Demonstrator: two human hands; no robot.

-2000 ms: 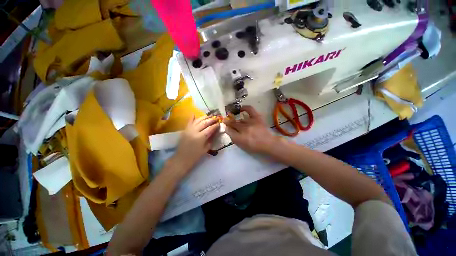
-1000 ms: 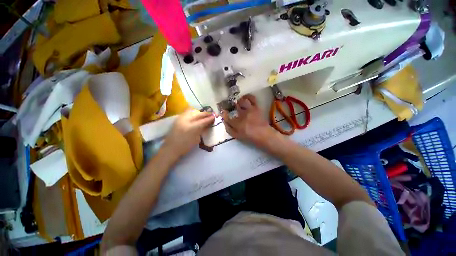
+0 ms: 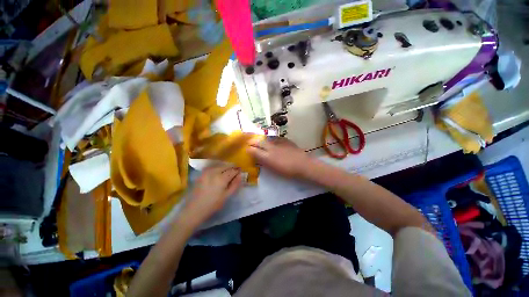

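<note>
A mustard-yellow fabric piece (image 3: 227, 147) lies left of and in front of the needle area, partly blurred. My right hand (image 3: 277, 156) rests with its fingers on the piece's right part, just below the presser foot (image 3: 270, 131). My left hand (image 3: 216, 184) is at the piece's lower edge, fingers bent, blurred; whether it grips the fabric cannot be told. The white HIKARI sewing machine (image 3: 354, 78) stands behind my right hand. The needle is too small to tell.
Yellow and white pieces (image 3: 145, 154) are heaped on the left. Orange-red scissors (image 3: 343, 138) lie under the machine arm. A small yellow-and-white bundle (image 3: 468, 119) is at the machine's right end. A blue crate (image 3: 506, 184) holding dark and pink cloth stands at lower right. A pink holder (image 3: 236, 29) rises above the machine head.
A larger stretch of yellow fabric now shows between my hands at the machine. My left hand has moved down and away from the needle area. The whole view has shifted.
</note>
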